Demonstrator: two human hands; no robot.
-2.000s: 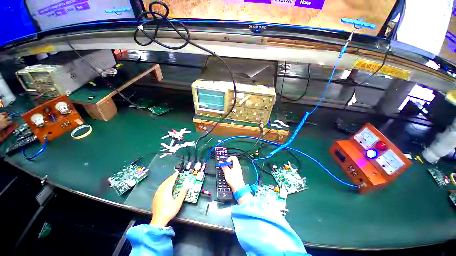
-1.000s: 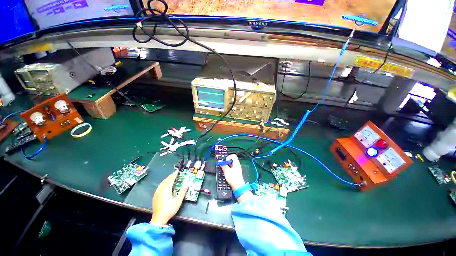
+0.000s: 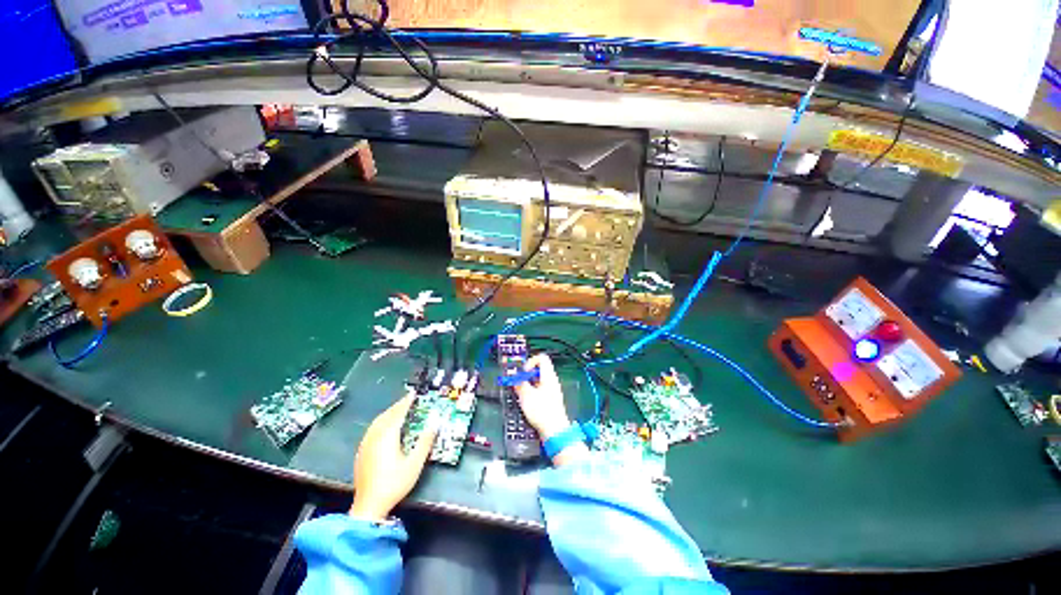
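A green main board (image 3: pixel 451 421) lies in front of me with dark cable plugs at its far edge. My left hand (image 3: pixel 390 456) rests on the board's left edge, thumb and fingers around that side. A long black remote control (image 3: pixel 519 432) lies upright to the board's right. My right hand (image 3: pixel 542 401) is over the remote's right side and holds a blue pen or marker (image 3: pixel 520 378) across its upper buttons. A blue strap (image 3: pixel 565 443) is around my right wrist. The fingertips of my left hand are partly hidden.
Other boards lie left (image 3: pixel 296 407) and right (image 3: pixel 673 409), one partly behind my right sleeve. An oscilloscope (image 3: pixel 545 233) stands behind on wood. Orange meter boxes stand right (image 3: pixel 859 363) and far left (image 3: pixel 120 270). White leads (image 3: pixel 407 331) lie behind the board. Blue cords cross the mat.
The picture on the overhead screens has changed. The pen in my right hand has shifted slightly over the remote. My left hand stays at the board.
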